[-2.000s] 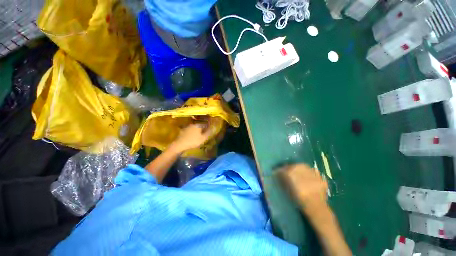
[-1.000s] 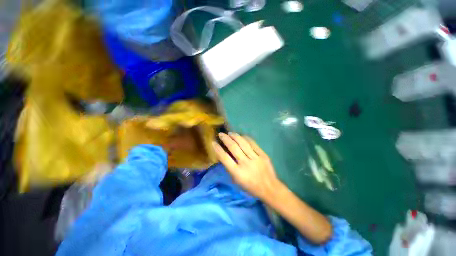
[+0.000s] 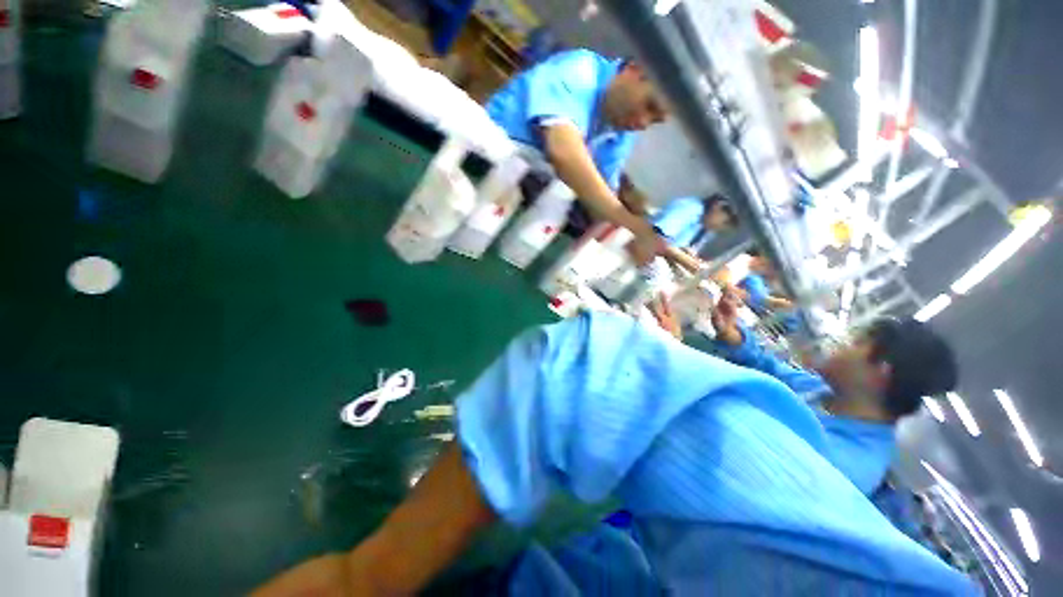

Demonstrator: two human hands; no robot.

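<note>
A small looped white cable (image 3: 379,399) lies on the green bench (image 3: 251,315), left of my right sleeve. My right forearm reaches down to the lower left. Only the edge of my right hand (image 3: 297,580) shows at the bottom; the fingers are cut off, so I cannot see whether they hold anything. My left hand is out of the picture. A white box (image 3: 53,513) with a red mark and a raised flap stands at the lower left.
Thin pale strips (image 3: 434,412) lie beside the cable. A white disc (image 3: 93,275) and a dark patch (image 3: 367,311) are on the bench. White boxes (image 3: 309,111) line the far side. Workers in blue (image 3: 571,99) sit along the bench. A grey metal frame (image 3: 723,140) crosses above.
The view has swung towards the workers along the bench, and the yellow bags are out of sight. My right hand has gone from mid-picture to the bottom edge. The cable remains on the bench.
</note>
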